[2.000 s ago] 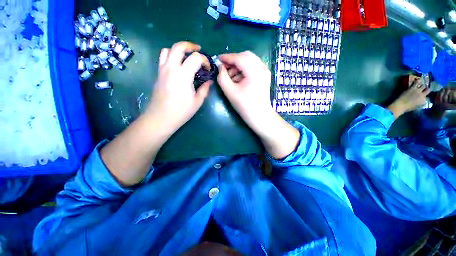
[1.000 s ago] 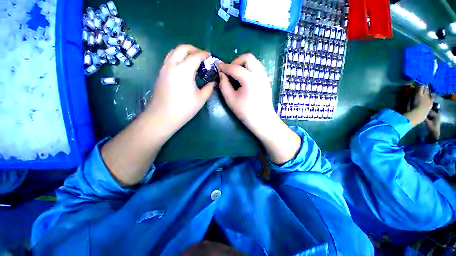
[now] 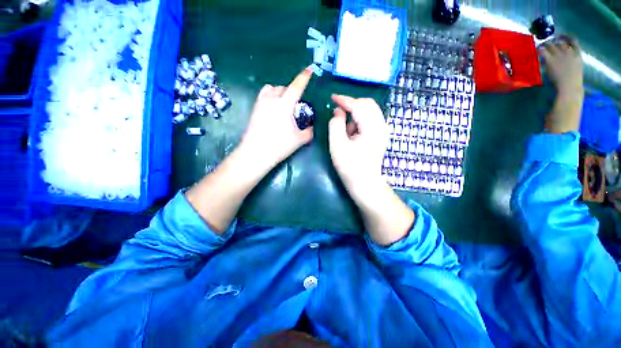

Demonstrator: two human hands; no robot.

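My left hand (image 3: 276, 126) holds a dark, glossy round unit (image 3: 304, 115) between thumb and fingers, with its index finger stretched toward loose white pieces (image 3: 321, 51). The fingertip is at the nearest white piece; whether it touches is unclear. My right hand (image 3: 361, 136) is just right of the unit, apart from it, fingers partly curled, with a gap between index finger and thumb and nothing visible between them. Silver-white cylindrical parts (image 3: 201, 88) lie heaped left of my hands, with one single part (image 3: 195, 131) below the heap.
A large blue bin (image 3: 158, 115) of white parts stands at left. A small blue bin (image 3: 403, 47) adjoins a parts tray (image 3: 427, 129) with many rows. Right of it are a red bin (image 3: 491, 64) and a coworker's arm (image 3: 565, 95). Dark round units (image 3: 447, 11) stand at the far side.
The view has shifted, so the bench things appear lower and mostly further right. My hands have parted. My left index finger has stretched out, and the coworker's hand has reached forward.
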